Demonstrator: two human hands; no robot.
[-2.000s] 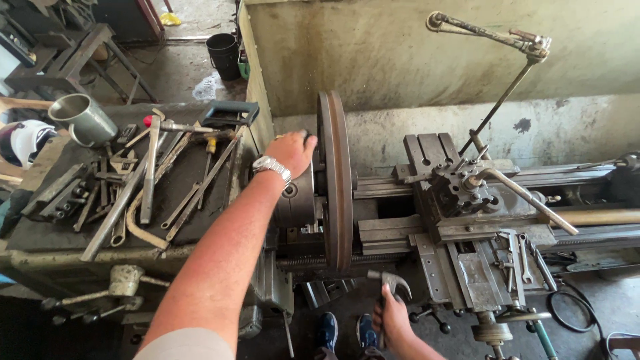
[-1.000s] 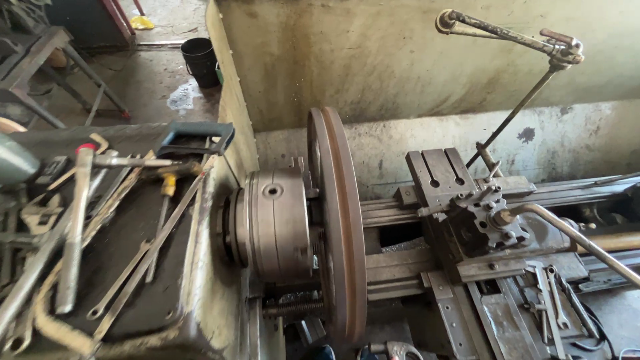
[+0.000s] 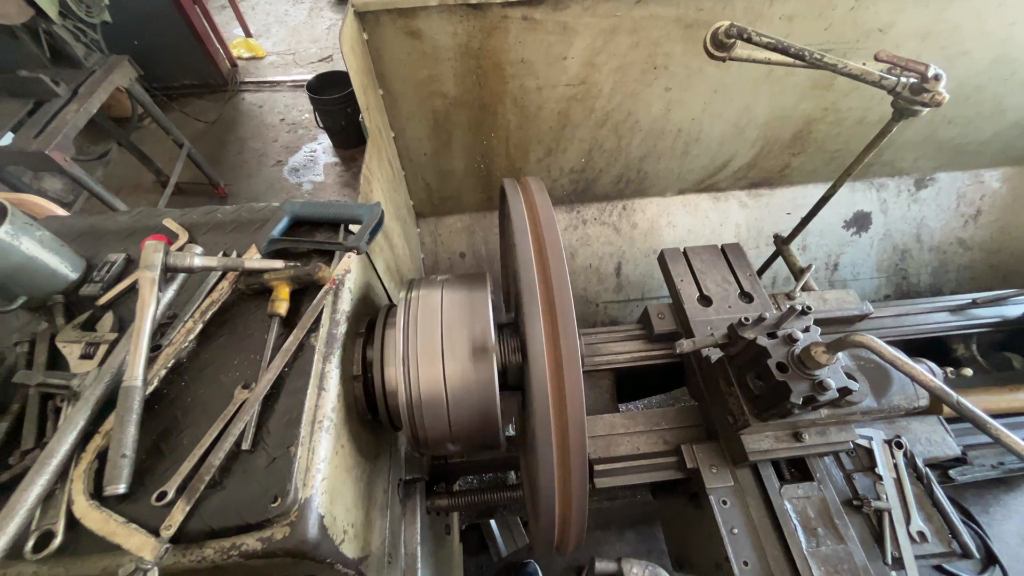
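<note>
Neither my left hand nor my right hand shows in the head view. A large rimmed metal wheel stands upright at the lathe chuck, whose surface is smoothly blurred as if turning. To the right is the tool post with its curved handle, on the carriage. Part of a metal object, perhaps a hammer head, shows at the bottom edge; whether a hand holds it is hidden.
A hacksaw, an adjustable wrench, a ratchet and several spanners lie on the headstock beside a metal mug. A jointed arm rises behind the carriage. A caliper lies on it. A black bucket stands behind.
My left hand, at the chuck two seconds ago, and my right hand, then holding a hammer, are out of view. The chuck's socket, visible one second ago, is now blurred away. The view has shifted.
</note>
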